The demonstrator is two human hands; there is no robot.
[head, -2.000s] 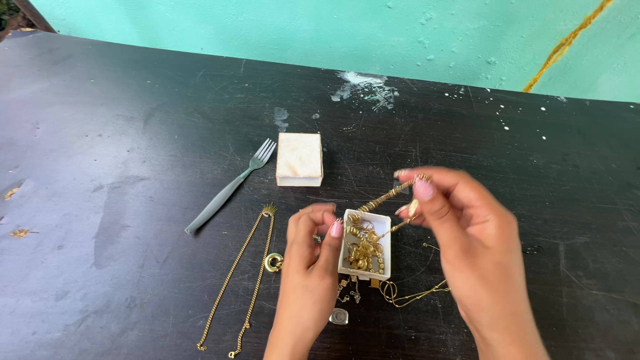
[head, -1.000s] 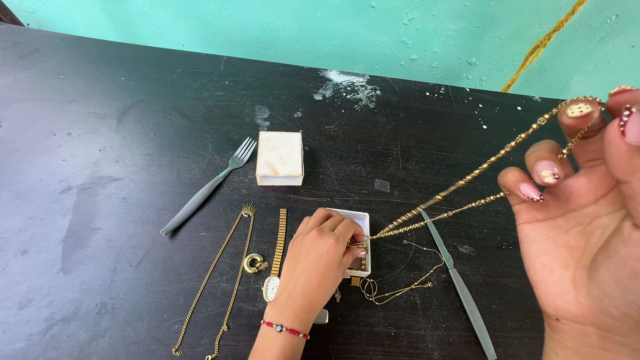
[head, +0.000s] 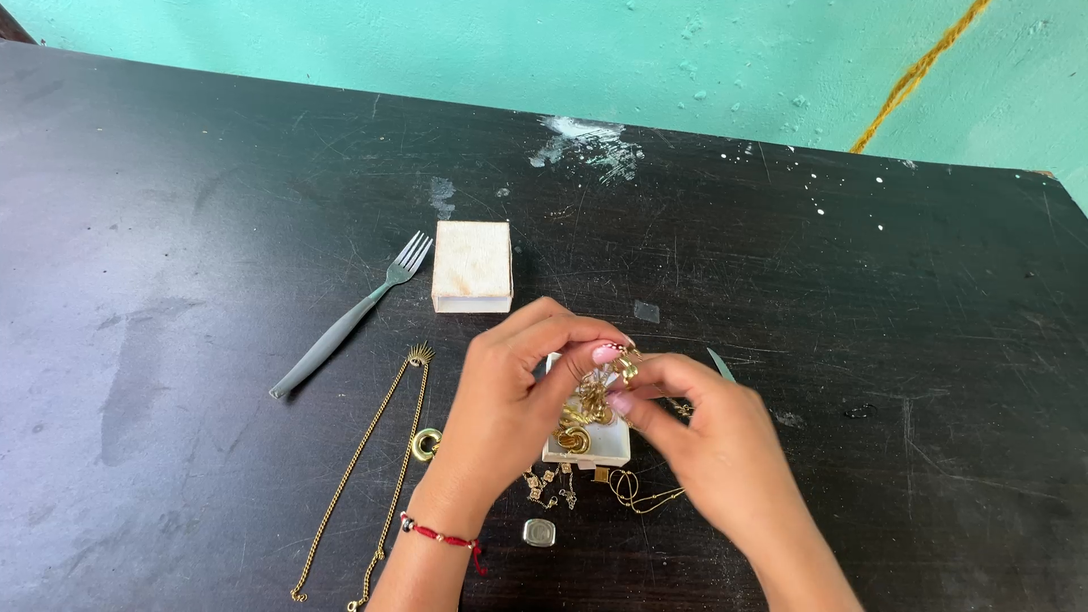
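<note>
Both hands meet above a small white box [head: 610, 446] with gold jewelry inside. My left hand [head: 531, 382], with a red beaded bracelet on its wrist, pinches part of a bunched gold chain [head: 594, 393] between thumb and fingers. My right hand [head: 701, 425] grips the same tangle from the right, its thumb near the box. Rounded gold pieces [head: 573, 439] lie in the box's lower left. A gold chain necklace [head: 347, 476] with a spiky pendant lies on the left, and a gold ring-shaped piece [head: 424, 444] shows beside my left wrist.
A closed-looking off-white box [head: 473, 263] stands behind the hands, with a grey-handled fork [head: 344, 327] left of it. A blade tip [head: 721, 364] pokes out behind my right hand. Nearer are a thin gold chain [head: 637, 501], a small linked chain [head: 535, 486] and a silvery oblong piece [head: 539, 533].
My right hand has come down from the upper right to the box, bringing the gold chain, which was stretched out and is now bunched. My left hand has lifted from inside the box.
</note>
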